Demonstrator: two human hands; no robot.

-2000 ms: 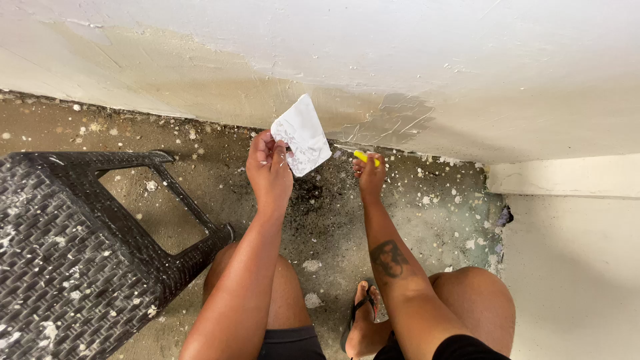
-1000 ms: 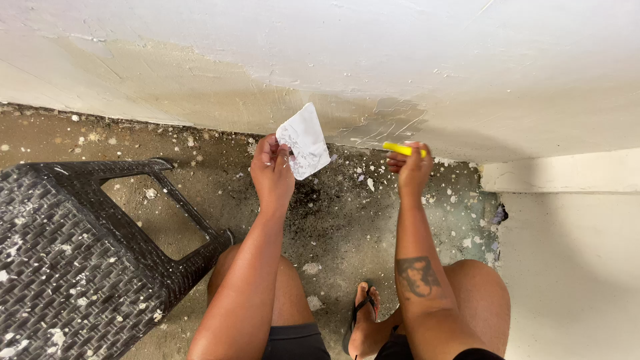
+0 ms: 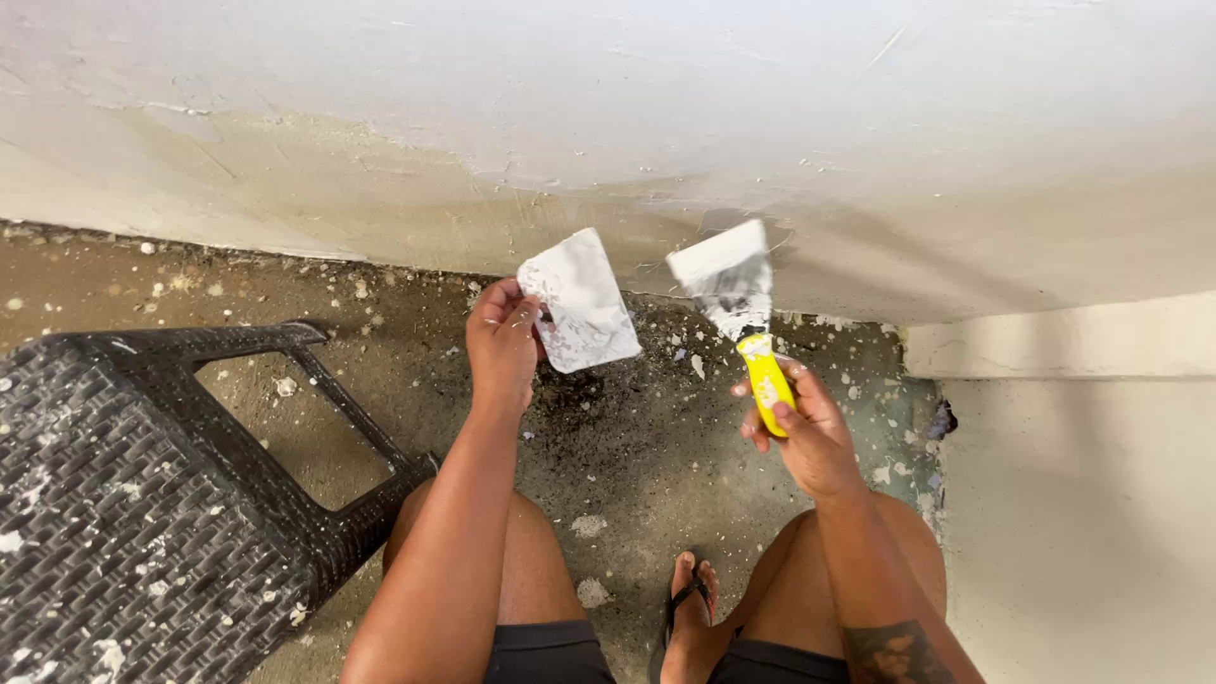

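My left hand [image 3: 505, 340] grips a thin, flat plate [image 3: 587, 304] by its left edge; the plate is smeared with white compound. To the right, my right hand [image 3: 803, 418] holds a putty knife [image 3: 765, 380] by its yellow handle. Its wide blade points up and is coated with white compound. Both tools are apart from each other, in front of the low part of a wall [image 3: 570, 123]. That wall has a beige band and a darker, damp-looking patch behind the blade.
A black woven-pattern plastic stool [image 3: 142, 513], spattered with white, stands at the left. The concrete floor [image 3: 627, 475] bears white specks and dark grit. At the right is a second wall [image 3: 1083, 513] with a ledge [image 3: 1064, 340]. My knees and a sandalled foot [image 3: 689, 598] are below.
My right hand has moved right and down, away from the wall's foot, and the putty knife's blade now shows its broad face. My left hand still holds the plate in about the same place.
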